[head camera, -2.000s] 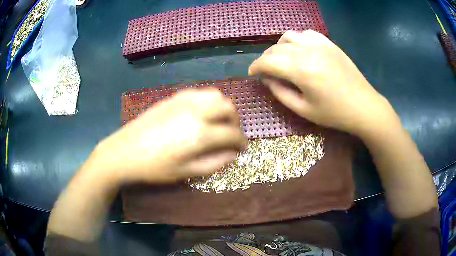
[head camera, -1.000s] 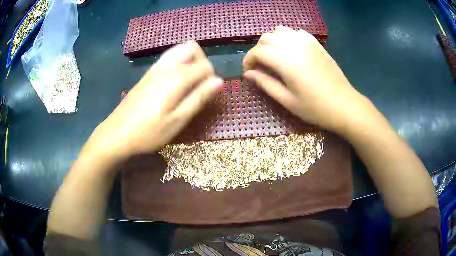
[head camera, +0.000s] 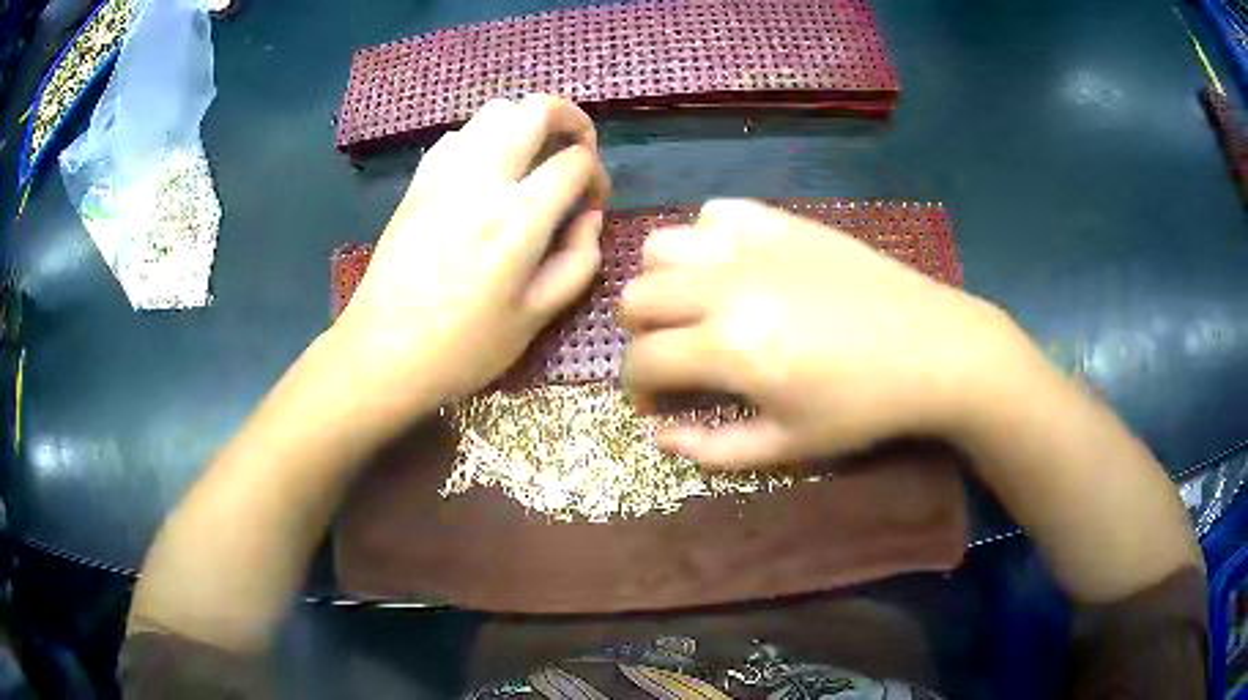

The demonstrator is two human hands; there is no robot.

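Observation:
A dark-red plate with a grid of small holes [head camera: 890, 230] lies at the far part of a brown cloth [head camera: 657, 561]. A heap of tiny whitish-gold pins [head camera: 589, 458] touches its near edge. My left hand [head camera: 479, 246] is over the plate's left half, fingers curled and fingertips near its far edge. My right hand [head camera: 780, 342] is over the plate's middle and the right part of the heap, fingers bent downward and slightly blurred. Whether either hand pinches a pin cannot be seen. The hands hide much of the plate.
A thicker stack of red perforated plates [head camera: 616, 62] lies beyond the cloth. A clear bag with pins [head camera: 171, 226] is at the left, beside a blue-edged tray of small pieces [head camera: 80, 75]. Another red plate's end [head camera: 1228, 130] shows at the right edge of the dark table [head camera: 1081, 178].
My left hand has gone from over the heap to the plate's far edge. My right hand has come back from the far edge toward the heap, uncovering the plate's right end.

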